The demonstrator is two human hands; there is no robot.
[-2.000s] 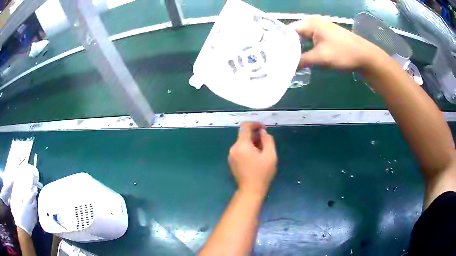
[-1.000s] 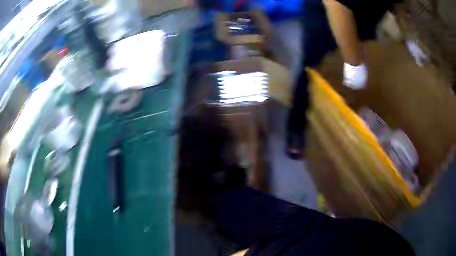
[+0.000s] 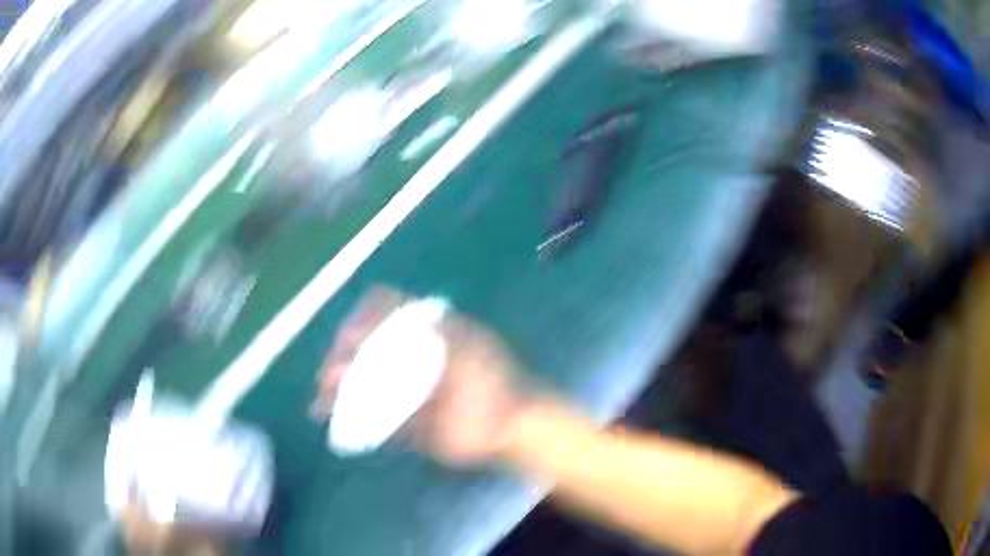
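The whole view is blurred. My right hand (image 3: 472,391) is over the green table, holding a smooth white oval cover (image 3: 389,377), with fingers around its far side. A white part (image 3: 190,467), which looks like the housing, is at the lower left. My left hand (image 3: 157,532) shows only as a small blurred patch of skin at its lower edge, cut off by the picture's bottom, and appears to hold it. The two white pieces are apart. The housing's details cannot be made out.
A dark, elongated tool (image 3: 592,179), perhaps the screwdriver, lies on the table (image 3: 467,261). A pale rail (image 3: 402,206) separates the belt, which carries blurred white and clear parts (image 3: 347,136). A carton of shiny striped parts (image 3: 863,174) is beyond the table's right edge.
The view has swung back left from the floor and cartons. My right hand has come into view with the white oval cover, and the white part at lower left has appeared.
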